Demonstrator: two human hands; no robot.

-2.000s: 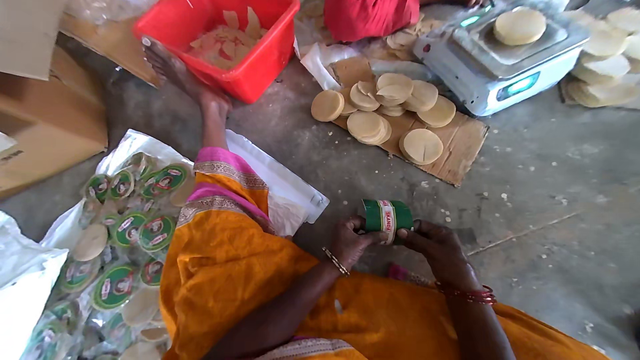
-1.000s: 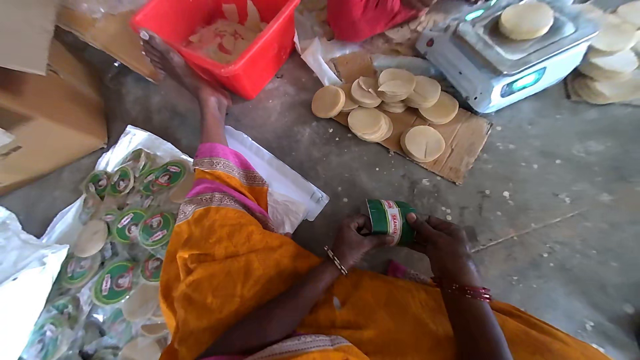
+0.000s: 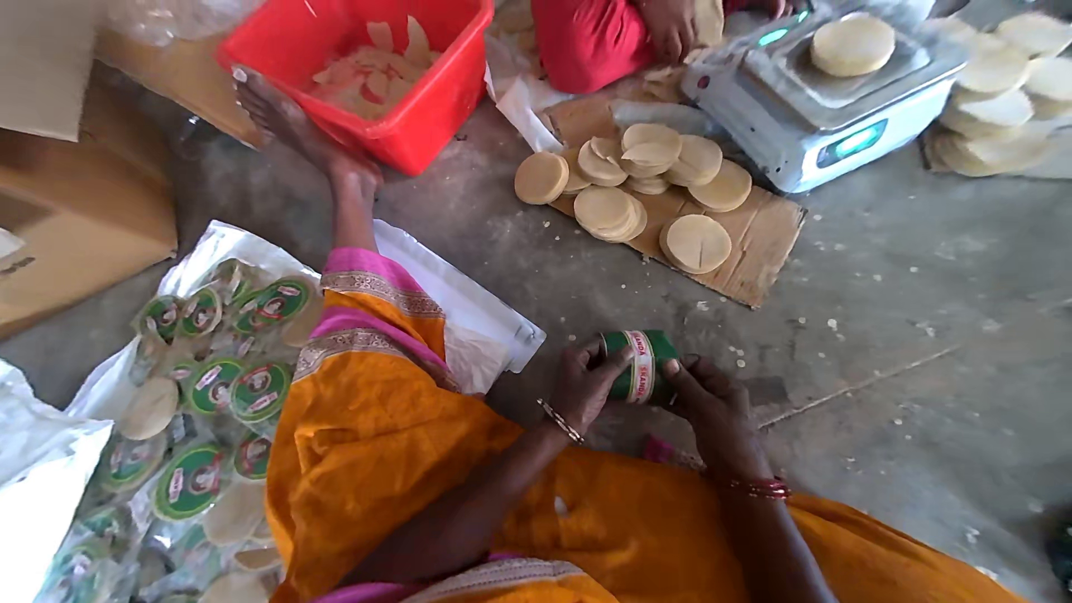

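Between my two hands, above my lap, is a small green plastic packet (image 3: 618,387) with a white and red printed band. My left hand (image 3: 593,381) grips its left side, thumb on top. On its right side, my right hand (image 3: 708,389) holds the packet's edge with thumb and fingers. Past my hands, stacks of thin pale round discs (image 3: 695,244) lie on a flat cardboard piece (image 3: 766,243). To my left, many packed discs with green round labels (image 3: 191,481) lie on a white plastic sheet (image 3: 226,243).
A red plastic tub (image 3: 444,100) with pale scraps stands by my foot. A digital scale (image 3: 754,126) carries a disc stack (image 3: 852,45); more discs (image 3: 988,109) lie right of it. Another person's hand (image 3: 670,29) is behind the tub and scale. Cardboard boxes (image 3: 75,226) stand at left.
The packet has been turned slightly between my hands, and its printed band faces up at a different angle. Both hands stay on it.
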